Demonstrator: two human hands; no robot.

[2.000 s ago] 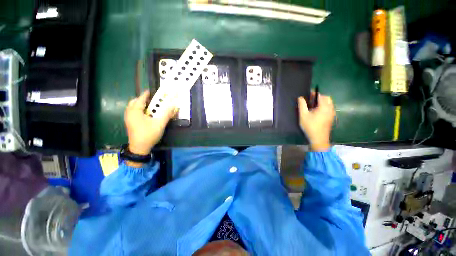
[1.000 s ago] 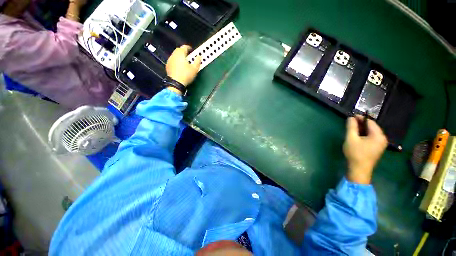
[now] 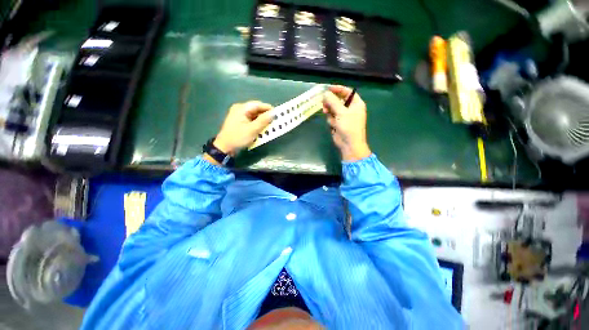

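Observation:
My left hand holds the left, lower end of a white adhesive strip with rows of dark dots. My right hand pinches the strip's upper right end and also holds the black tweezers. The strip is slightly bent and lies slanted between both hands, over the green mat. Beyond the hands, a black phone tray bears three phone units, camera ends away from me; its rightmost slot holds no phone.
A second black tray stands at left. An orange tool and bundled yellowish strips lie at right. Fans stand at the right and lower left. A white machine with a metal fixture is at lower right.
The view has turned back from the slanted one. My left hand has brought the strip from the left tray to in front of me; my right hand has left the phones and taken the strip's other end.

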